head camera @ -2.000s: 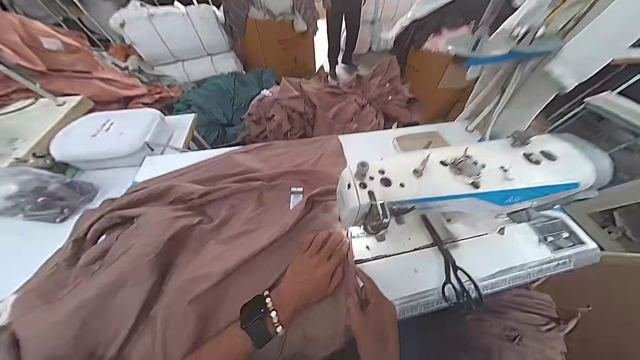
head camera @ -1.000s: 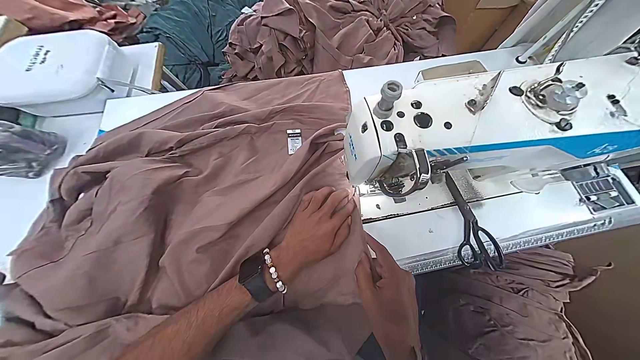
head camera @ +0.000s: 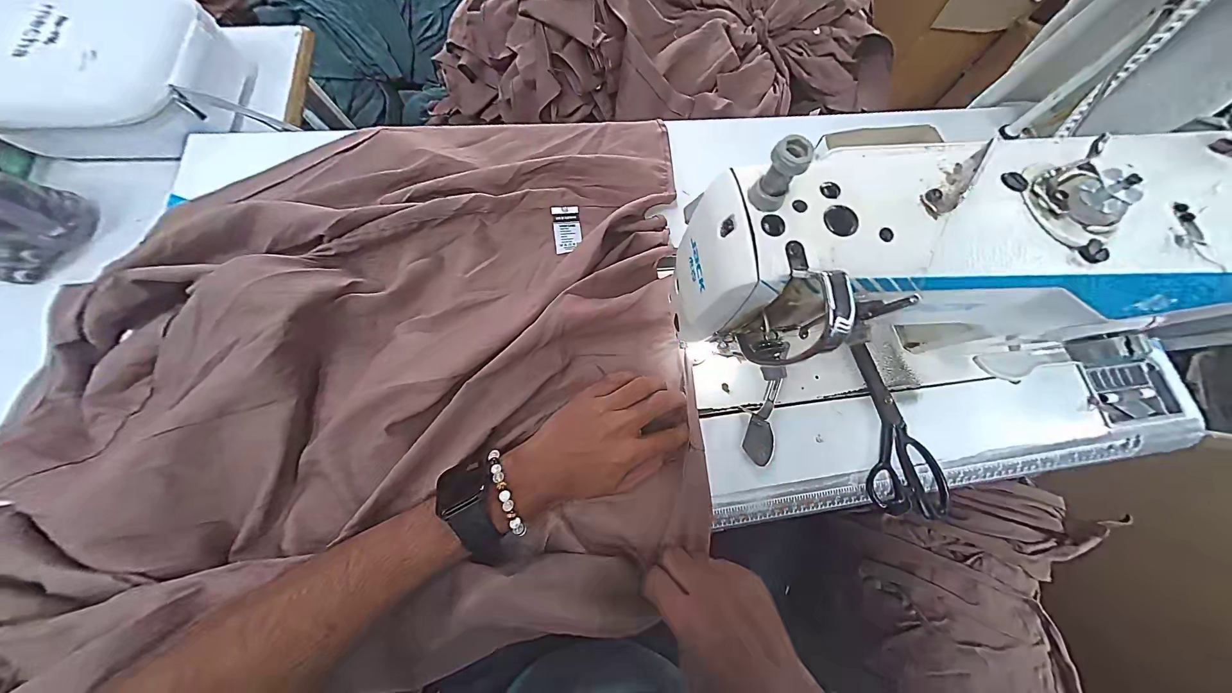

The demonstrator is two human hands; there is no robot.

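Observation:
A mauve-brown fabric garment (head camera: pixel 318 318) with a small sewn-in label (head camera: pixel 566 231) spreads over the table, its right edge running under the head of a white Jack sewing machine (head camera: pixel 722 260). My left hand (head camera: pixel 602 438), with a watch and a beaded bracelet at the wrist, lies on the cloth just below the needle area, fingers near the edge. Lower down, at the table's front edge, my right hand (head camera: pixel 717 611) pinches that same edge. Black scissors (head camera: pixel 900 443) lie on the machine bed to the right of both hands. The needle itself is hard to make out.
Bundled brown fabric (head camera: pixel 664 58) is heaped behind the table, with dark green cloth (head camera: pixel 361 58) beside it. A white machine cover or case (head camera: pixel 96 67) stands at the upper left. More brown fabric (head camera: pixel 962 587) hangs below the bed, near a cardboard surface (head camera: pixel 1145 577).
The view has moved in closer and tilted down. My left hand stays flat on the cloth near the machine; my right hand stays at the garment's edge.

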